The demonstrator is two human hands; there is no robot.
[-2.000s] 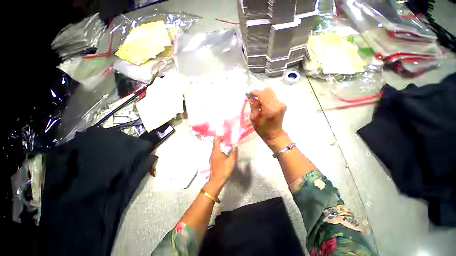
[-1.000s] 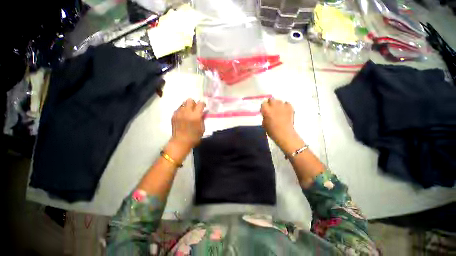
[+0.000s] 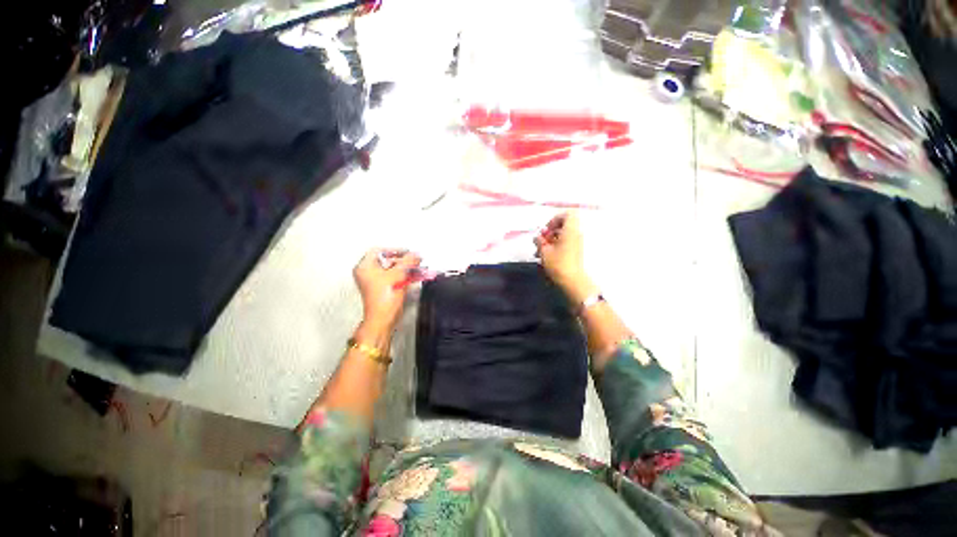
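A folded dark garment (image 3: pixel 504 351) lies flat at the table's near edge in front of me. My left hand (image 3: pixel 384 281) is at its far left corner, and my right hand (image 3: pixel 560 250) is at its far right corner. Both hands pinch the red-banded opening edge of a clear polybag (image 3: pixel 493 243), which lies just beyond the garment; its clear film is washed out by glare. The garment looks matte, and whether its far edge is inside the opening cannot be told. More clear bags with red bands (image 3: pixel 556 136) lie overlapping behind.
Loose dark garments lie at left (image 3: pixel 199 189) and in a larger heap at right (image 3: pixel 855 304). Grey stacks (image 3: pixel 656 42), a tape roll (image 3: pixel 667 86), yellow sheets (image 3: pixel 758 76) and bagged items stand at the far side. The table's near edge curves below.
Both hands have come nearer to me with the bag's opening, down to the folded garment's far edge. The view has shifted slightly.
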